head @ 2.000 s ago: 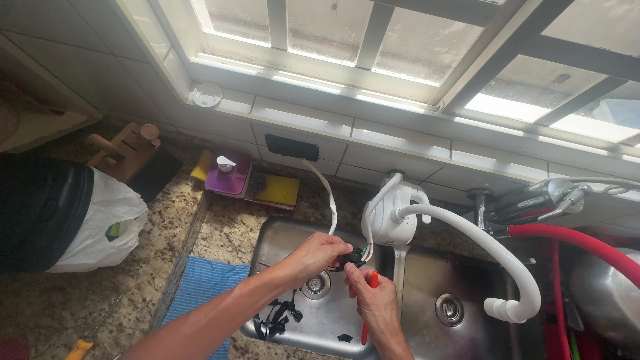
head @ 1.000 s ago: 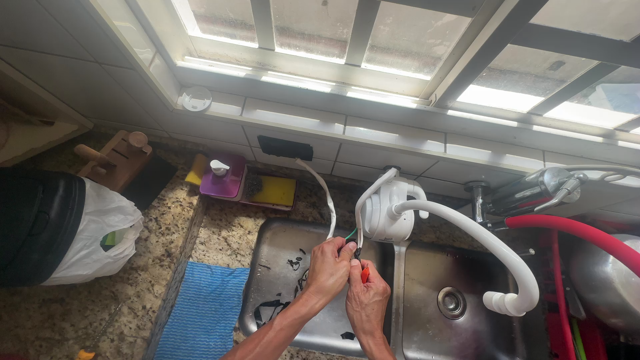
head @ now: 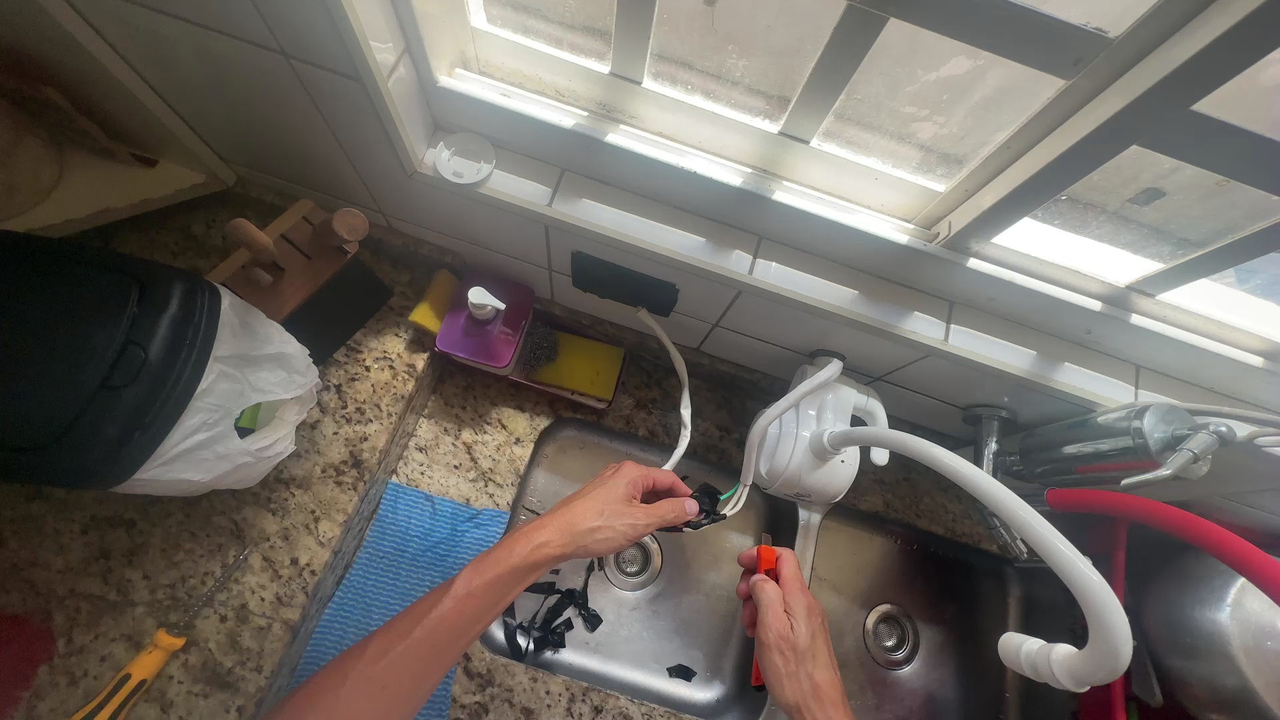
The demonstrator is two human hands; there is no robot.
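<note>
Over the left basin of the steel sink (head: 640,640), my left hand (head: 620,512) pinches a joint of wires wrapped in black tape (head: 706,507). White and green wires (head: 738,494) run from that joint up to the white electric water heater faucet (head: 805,445). A white cable (head: 682,385) comes down from the wall to my left hand. My right hand (head: 785,610) holds an orange snap-off utility knife (head: 766,562), blade upward, just right of and below the joint, apart from it. Scraps of black tape (head: 552,625) lie in the left basin.
A white curved spout (head: 1010,495) arches over the right basin. Left of the sink are a blue cloth (head: 400,560), a purple soap dispenser (head: 487,325), a yellow sponge (head: 580,364) and a yellow-handled screwdriver (head: 135,675). A red hose (head: 1170,520) and a metal pot (head: 1215,620) stand at right.
My right hand with the knife has moved down and away from the wires, where both hands were close together a second ago. My left hand still holds the joint.
</note>
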